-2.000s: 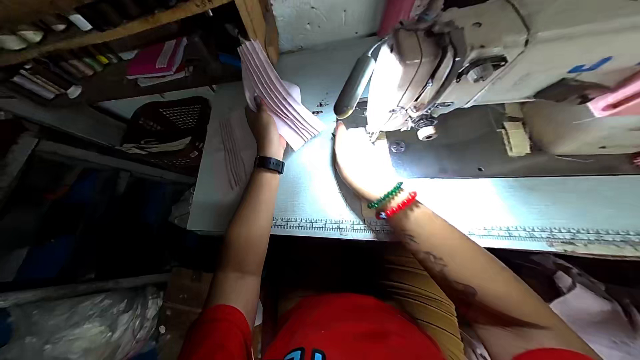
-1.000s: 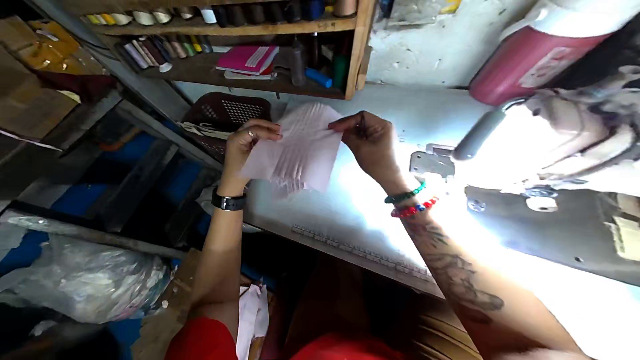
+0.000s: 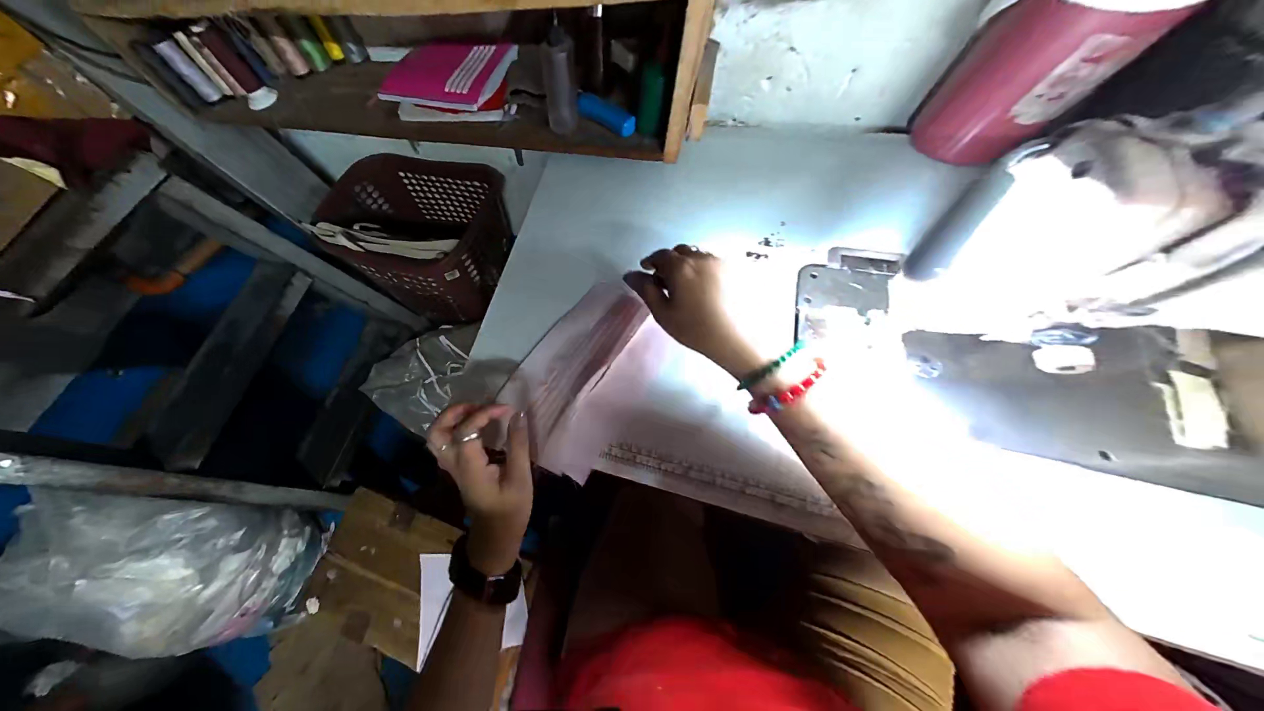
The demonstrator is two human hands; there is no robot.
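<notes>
A thin pink pleated piece of fabric (image 3: 583, 370) lies at the left front corner of the pale sewing table. My left hand (image 3: 484, 459), with a ring and a dark wristband, is just off its left edge, fingers apart, holding nothing that I can see. Over the fabric's upper right corner is my right hand (image 3: 681, 291), wearing green and red bead bracelets; its fingers are curled, and whether they pinch the fabric cannot be told. The sewing machine (image 3: 1106, 237) is at the right, washed out by its bright lamp. A ruler strip (image 3: 691, 469) runs along the table's front edge.
A brown perforated plastic basket (image 3: 444, 281) with cloth strips stands left of the table. Above it a wooden shelf (image 3: 326, 114) holds thread spools and a pink notebook (image 3: 449, 74). A large pink bottle-like container (image 3: 1037, 84) stands at the back right. Plastic bags and cardboard (image 3: 380, 573) lie below left.
The pleated fabric, held up between both hands a second ago, now lies on the table. My left hand has let go of it and moved down toward me.
</notes>
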